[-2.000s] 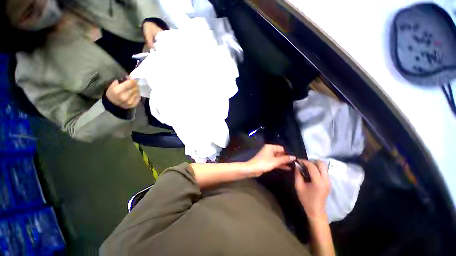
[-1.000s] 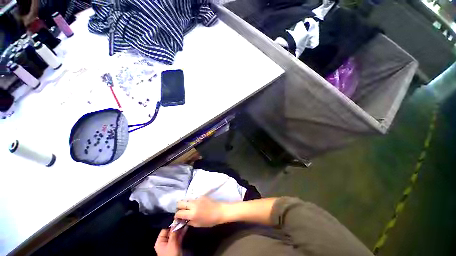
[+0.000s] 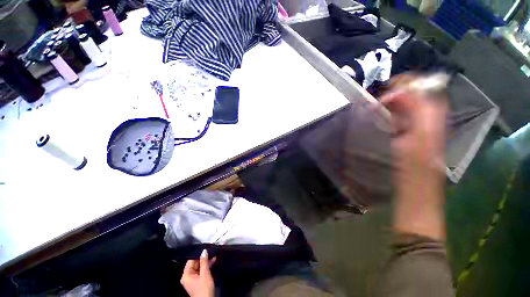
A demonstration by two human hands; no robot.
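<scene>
The dark garment (image 3: 250,261) lies over my lap, with a pale grey-white section (image 3: 226,223) bunched on it below the table edge. My left hand (image 3: 199,277) pinches the dark cloth's edge between thumb and finger at the bottom. My right hand (image 3: 415,104) is raised at the right, in front of the grey bin, and strongly blurred. A whitish blur shows at its fingertips; I cannot tell whether it holds anything. No needle or thread can be made out.
The white table (image 3: 192,148) bears a dark-rimmed dish (image 3: 139,148) with small dark dots, a phone-like dark rectangle (image 3: 225,104), thread spools (image 3: 61,152) and a striped garment (image 3: 212,32). A grey cloth bin (image 3: 348,151) holds dark and white cloth. Yellow-black tape (image 3: 485,232) marks the floor.
My right hand has swung from beside my left hand up and out to the right. My left hand stays low on the cloth. The view has turned from the neighbour to the table and bin.
</scene>
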